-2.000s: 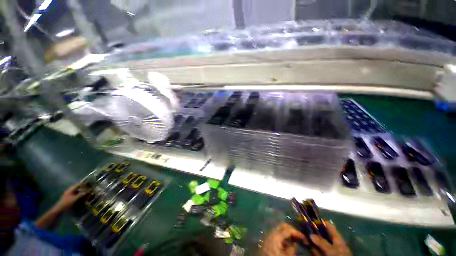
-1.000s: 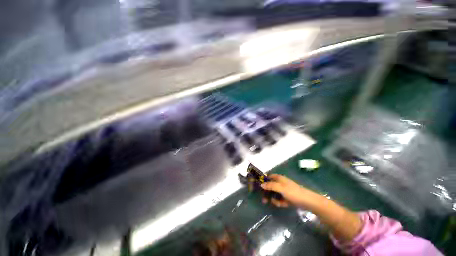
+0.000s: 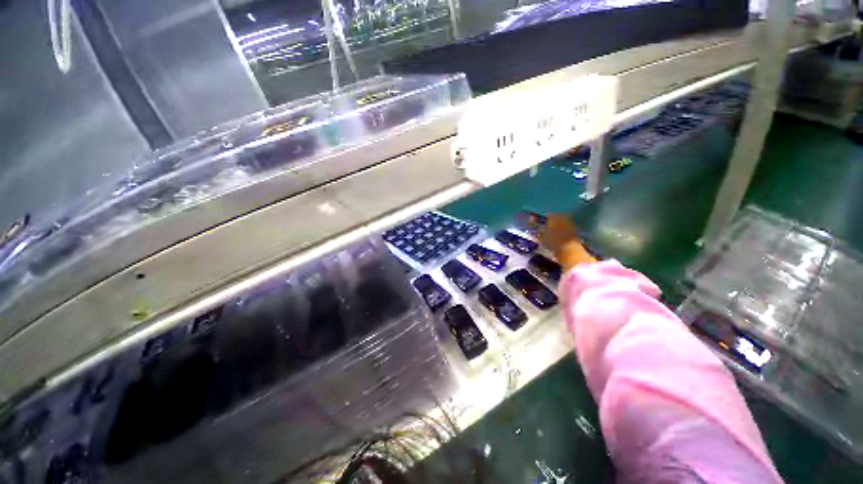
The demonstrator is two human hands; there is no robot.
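My right hand (image 3: 558,236), in a pink sleeve, reaches to the back right end of a clear blister tray (image 3: 506,350). Its fingers are closed on a dark phone (image 3: 537,222) there; the phone is small and partly covered by the fingers. Black phones lie in two rows in the tray, such as one at the near left (image 3: 465,331) and one beside it (image 3: 501,306). My forearm covers the tray's right part. My left hand is not in view.
A tall clear tray stack (image 3: 378,378) stands left. A small-parts tray (image 3: 432,238) lies behind the phones. A raised shelf (image 3: 284,213) with a power strip (image 3: 539,132) runs along the back. Clear trays (image 3: 776,284) with a phone (image 3: 730,342) lie right. A post (image 3: 748,142) stands behind them.
The view has turned right and steadied. My right hand has moved from the tray's front edge to its back right end. My left hand, seen two seconds ago, is out of view.
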